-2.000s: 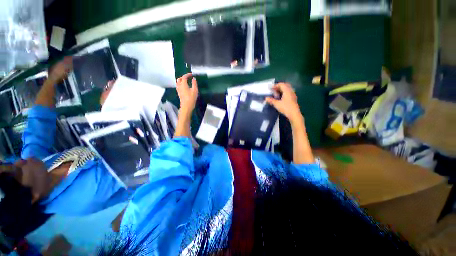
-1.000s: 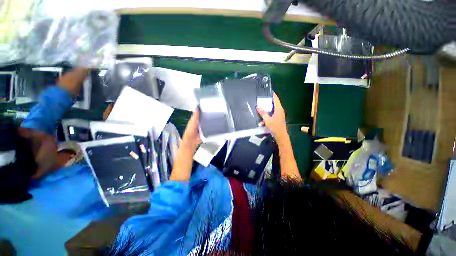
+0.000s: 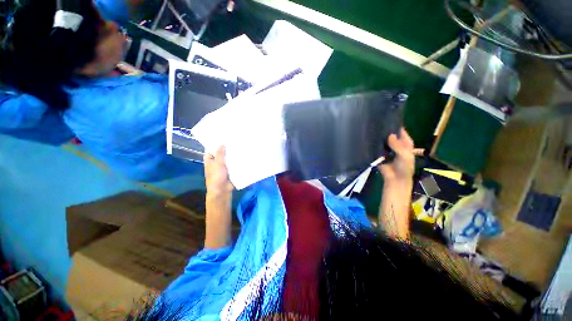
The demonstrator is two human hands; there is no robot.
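My right hand (image 3: 401, 157) holds a black tablet case panel (image 3: 345, 133) by its right end, raised in front of my chest. The panel looks shiny and has a camera cutout near its top right corner. My left hand (image 3: 217, 172) holds a white sheet (image 3: 257, 138) at its lower left edge. The sheet meets or overlaps the panel's left end; whether they are joined I cannot tell. The work below them is mostly hidden, with some white edges showing under the panel.
Other panels with white borders (image 3: 199, 103) and white sheets (image 3: 295, 47) lie at the left. A person in a blue jacket (image 3: 119, 119) is at the left. Cardboard cartons (image 3: 138, 241) stand lower left. A plastic bag (image 3: 470, 219) and yellow scraps lie at the right.
The view has turned left. The panel, earlier held between both hands, is now in my right hand, and my left hand has taken hold of a white sheet.
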